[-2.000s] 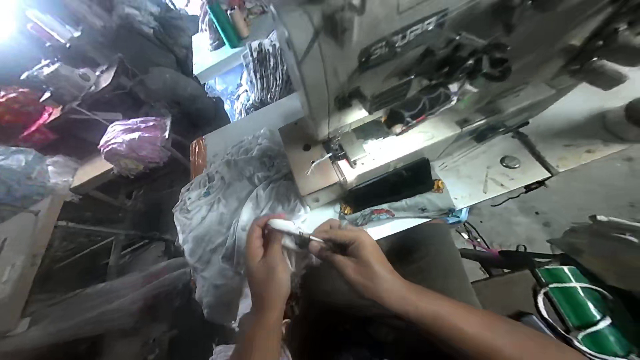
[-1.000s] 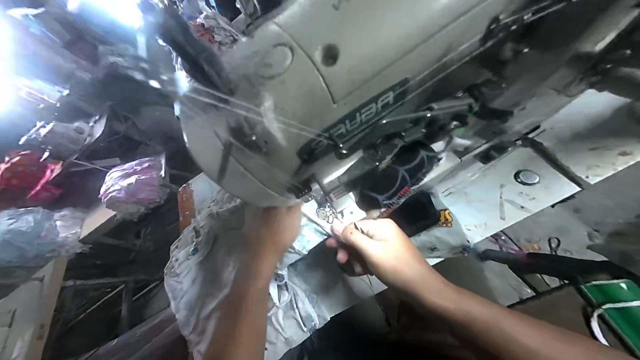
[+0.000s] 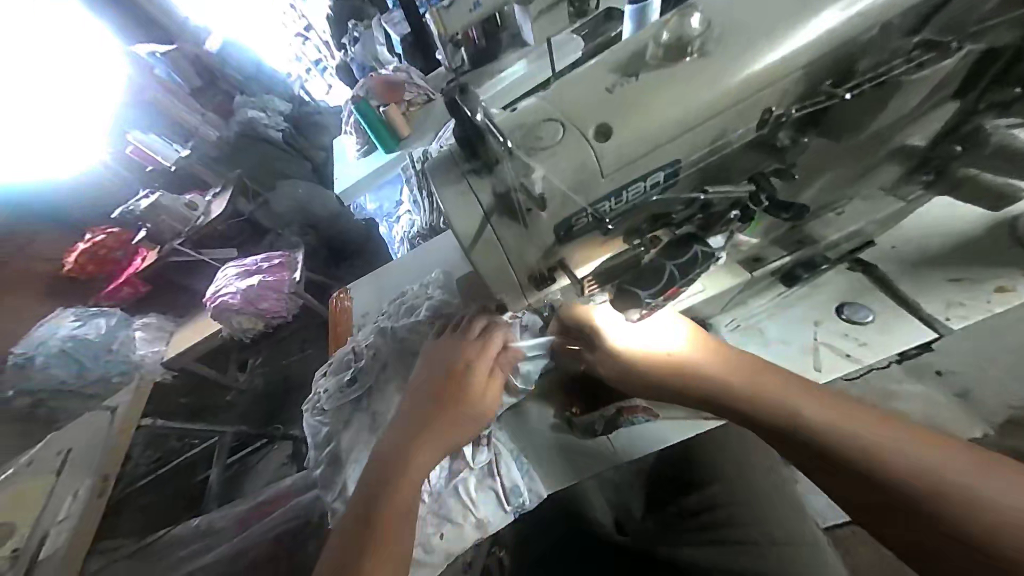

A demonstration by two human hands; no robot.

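A Siruba sewing machine (image 3: 640, 152) stands over both hands, its needle area lit by a lamp. My left hand (image 3: 468, 372) grips a white strip of fabric (image 3: 532, 346) just left of the needle area. Below the lit presser foot, my right hand (image 3: 632, 348) is at the other end of the strip; its fingertips are in shadow and glare, so its hold is not clear. A heap of thin white fabric (image 3: 352, 400) lies beside and under my left forearm and hangs over the front edge.
Behind the machine, a green thread cone (image 3: 375, 126) lies on a second white table (image 3: 360, 172). Pink bundled fabric (image 3: 254, 292) and a pale blue bundle (image 3: 72, 352) are at the left. A dark object with patterned cloth (image 3: 612, 420) lies below my right wrist.
Two seconds ago both hands held a small white piece in front of the machine, over the lap. They have moved up to the needle area. The view has shifted.
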